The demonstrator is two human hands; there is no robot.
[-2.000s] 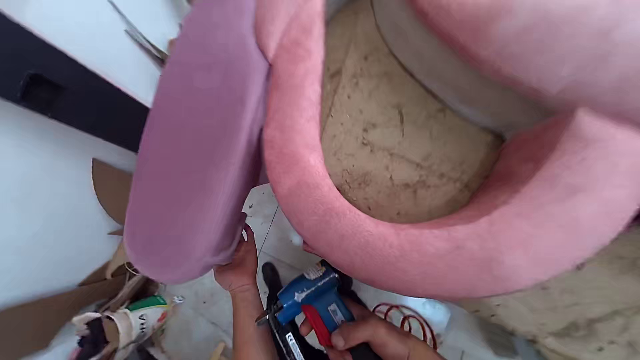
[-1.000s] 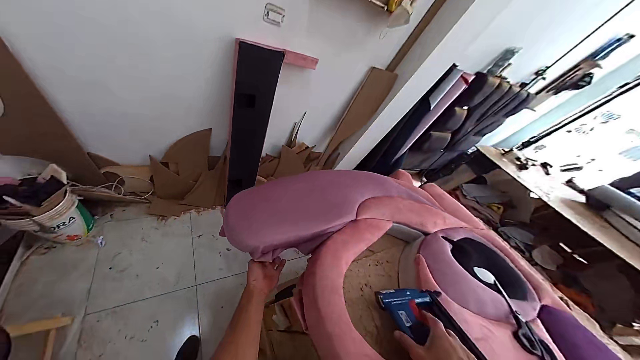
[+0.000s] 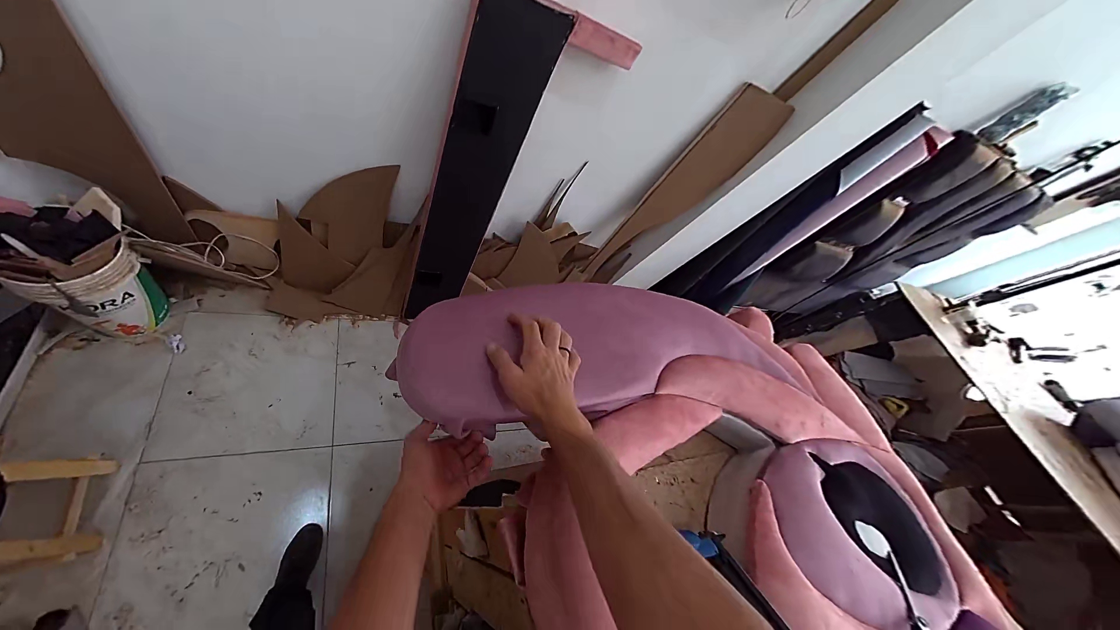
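Observation:
A padded part covered in mauve fabric (image 3: 612, 341) juts out from a larger pink upholstered piece (image 3: 770, 394). On top of the mauve padding my right hand (image 3: 538, 363) rests flat with fingers spread, a ring on one finger. Below its near edge, palm up, my left hand (image 3: 446, 464) has its fingertips by the loose fabric edge; whether they pinch it is unclear. The blue staple gun (image 3: 700, 542) lies on the pink piece, partly hidden by my right forearm. Scissors (image 3: 910, 595) lie over a black and mauve oval section.
A bucket of scraps (image 3: 105, 289) stands at left, above a wooden frame (image 3: 70, 507). Cardboard offcuts (image 3: 350, 236) and a long black panel (image 3: 490, 131) lean on the wall. Fabric rolls (image 3: 840, 219) and a workbench (image 3: 1006, 376) are at right.
My right hand held the blue staple gun in both earlier frames; it has let go of it and moved left onto the mauve padding. My left hand stays at the padding's lower edge.

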